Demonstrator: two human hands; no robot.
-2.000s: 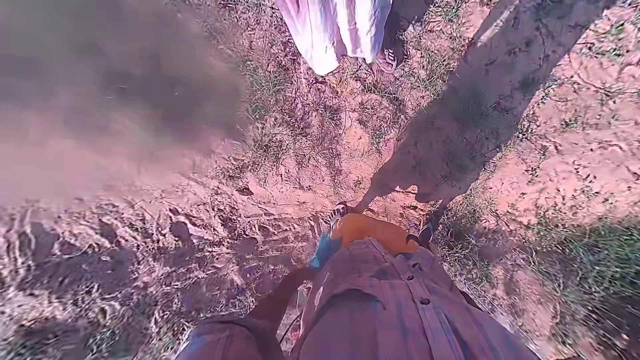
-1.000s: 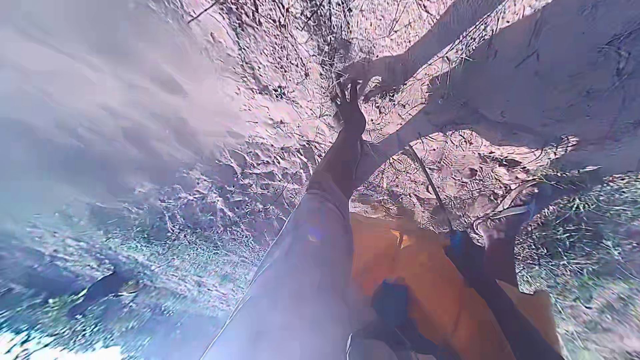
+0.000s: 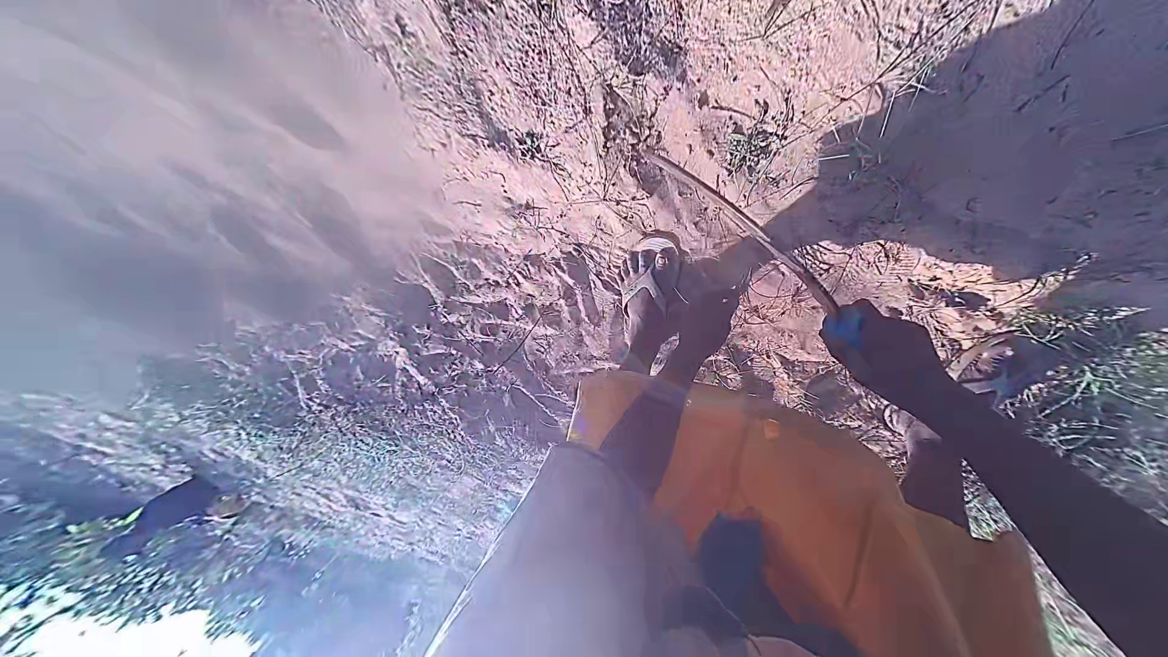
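Note:
My right hand (image 3: 881, 347) is closed around the blue handle (image 3: 847, 326) of a long, thin, curved tool (image 3: 744, 219), which looks like a sickle. The tool reaches up and left, its far end over or against the dry soil. The pale left sleeve (image 3: 566, 557) comes up from the bottom centre. A dark shape past it may be my left forearm or a shadow, and my left hand cannot be made out. Beyond the orange cloth (image 3: 785, 456) over the legs, a sandalled foot (image 3: 650, 274) stands on the ground.
Reddish dry ground (image 3: 547, 173) with straw, roots and small green weeds lies all round. A large shadow (image 3: 995, 155) covers the upper right. Grass (image 3: 1104, 392) grows at the right. Another foot (image 3: 912, 424) shows below my right wrist. The left side is badly blurred.
My left hand, reaching out with spread fingers one second ago, has left that spot. The curved tool now shows more plainly in my right hand. The pale cloth from two seconds ago is out of view.

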